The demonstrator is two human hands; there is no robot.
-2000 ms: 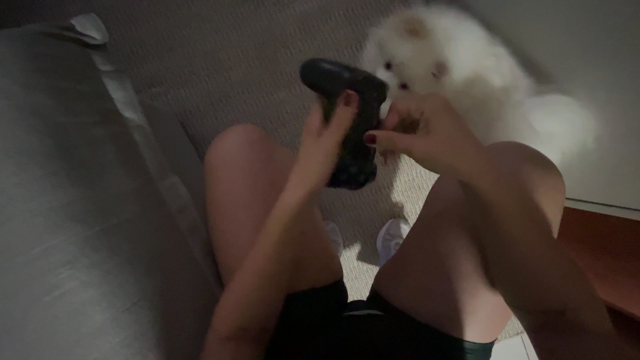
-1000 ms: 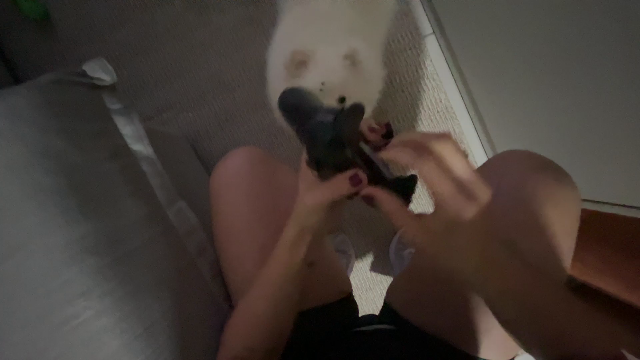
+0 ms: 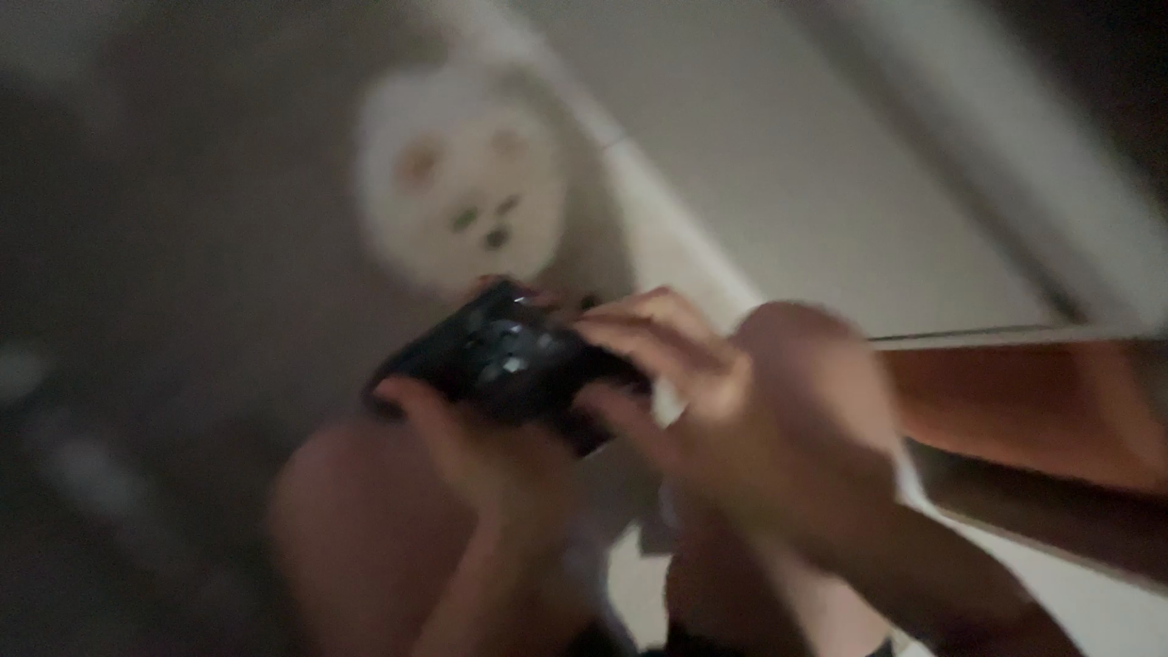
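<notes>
A black game controller lies across my lap area, raised between my bare knees and blurred by motion. My left hand grips its left and lower side, the thumb along the near edge. At its right end is my right hand, fingers over the top and thumb below, around the controller's end. Blur hides whether the right fingers press on it firmly. Just beyond the controller, a fluffy white dog faces up toward me.
A pale panel or door stands at the upper right, with a light strip along its base. Below it is a reddish-brown wooden piece. Dark carpet spreads to the left.
The controller has turned from nearly upright to lying more crosswise. My right fingers, raised off it a second ago, are now at its right end. The view has swung to the right.
</notes>
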